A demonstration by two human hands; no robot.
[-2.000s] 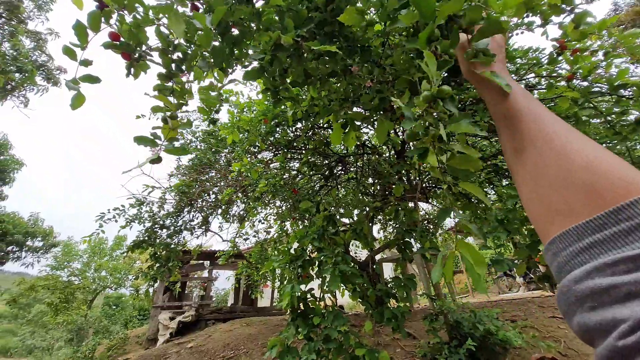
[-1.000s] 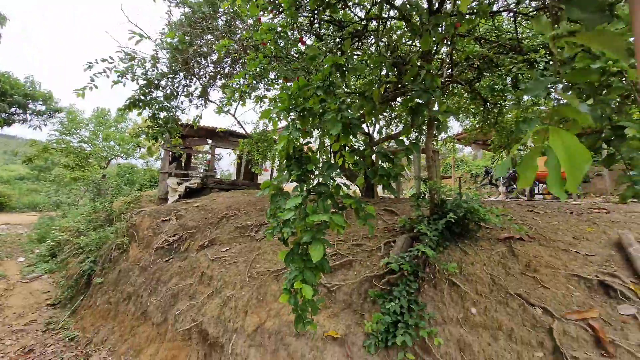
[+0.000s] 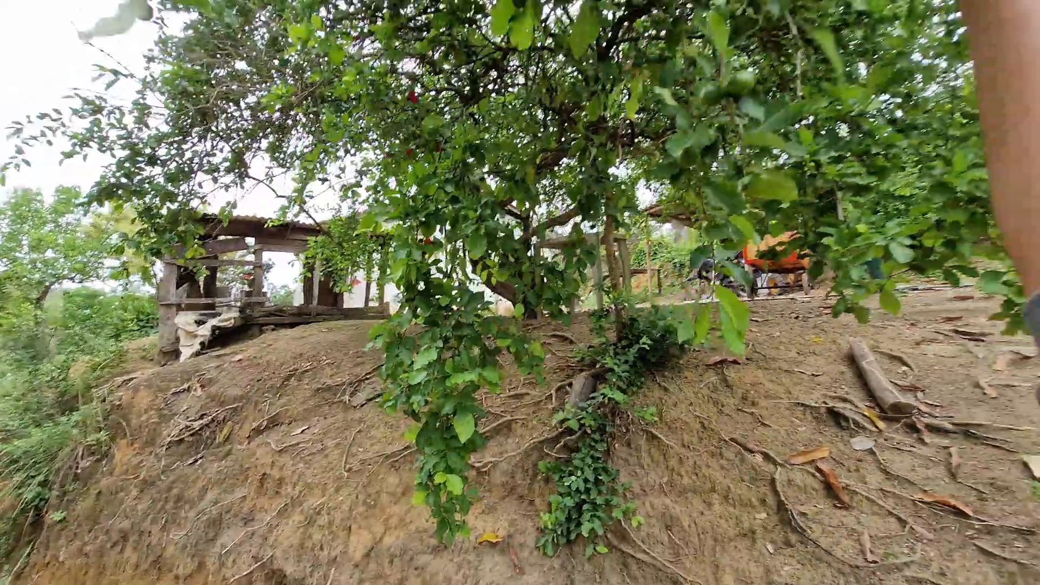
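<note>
A bare forearm, raised along the right edge, is the only part of me in the head view; its hand lies beyond the frame, so what it holds or touches is hidden. My other hand is out of view. Beside the forearm spreads a leafy fruit tree (image 3: 561, 162) with small red fruits (image 3: 413, 97) among its leaves and a round green fruit (image 3: 740, 82) at the upper right. A leafy branch (image 3: 443, 406) hangs low in front of the bank.
An earth bank (image 3: 268, 455) with exposed roots rises ahead. On it lie a cut log (image 3: 879, 378) and dry leaves (image 3: 833, 483). A weathered wooden shed (image 3: 260, 276) stands at the left, and an orange object (image 3: 776, 253) is behind the branches at the right.
The view has tilted down from the tree's crown to the bank. Two seconds ago my hand was visible among the upper leaves; now only the forearm shows at the right edge.
</note>
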